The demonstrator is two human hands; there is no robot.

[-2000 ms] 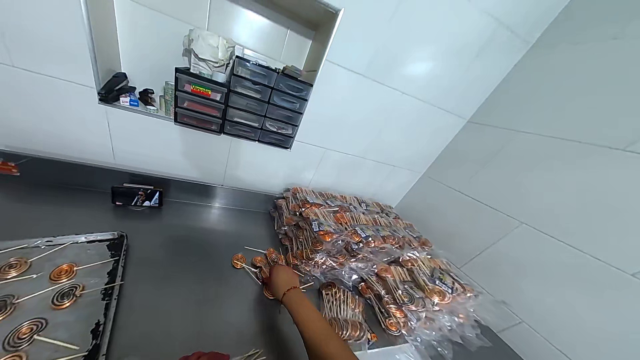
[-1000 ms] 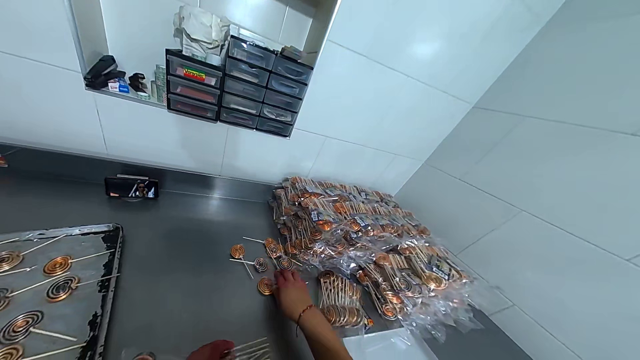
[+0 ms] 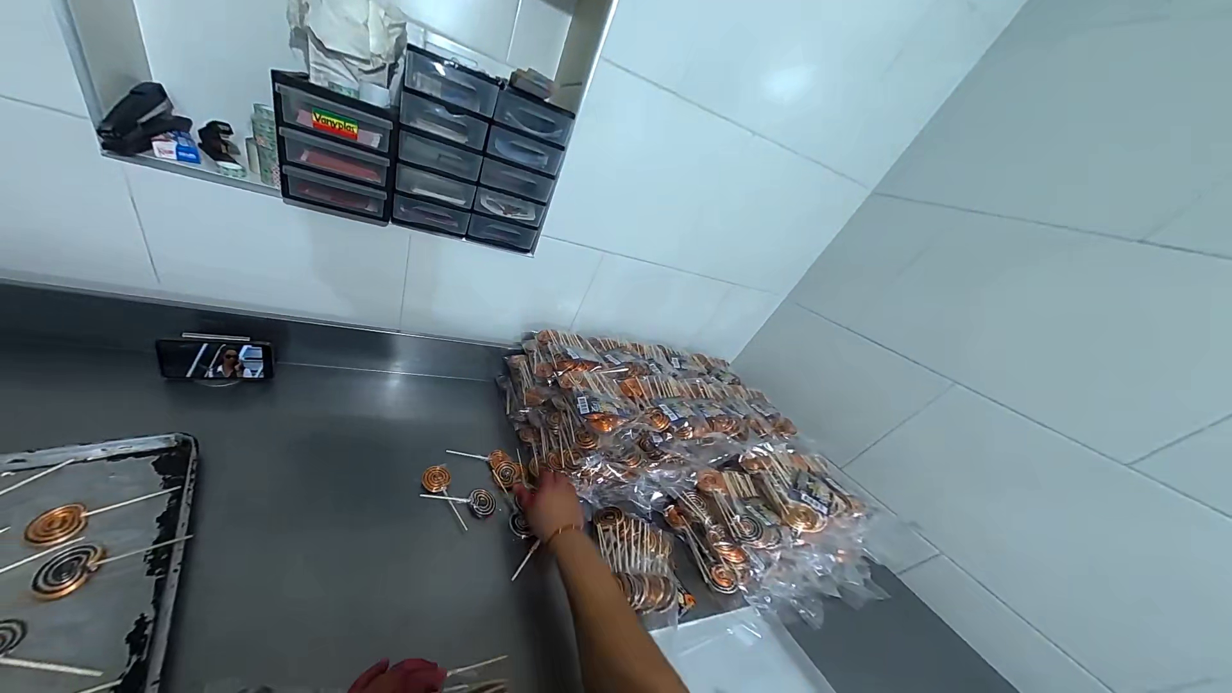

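Several spiral lollipops on sticks, orange and black, lie loose on the steel counter, among them an orange lollipop (image 3: 436,478) and a black one (image 3: 481,502). My right hand (image 3: 551,505) reaches down at the right side of this loose group, its fingertips touching or over the lollipops; whether it grips one is hidden. At the bottom edge, partly cut off, my left hand (image 3: 399,677), reddish at the fingers, holds several lollipop sticks (image 3: 476,666). Just right of my right forearm is a bundle of lollipops (image 3: 635,558) in clear plastic.
Bagged lollipops (image 3: 654,404) are piled against the wall. A worn metal tray (image 3: 178,577) with spiral lollipops stands at left, a white tray (image 3: 741,654) at the bottom right. A phone (image 3: 216,359) leans at the counter's back. Small drawer units (image 3: 438,154) fill a wall niche.
My right hand has moved within the loose lollipops, toward the bagged pile since a second ago. My left hand stays low at the frame's bottom with the sticks.
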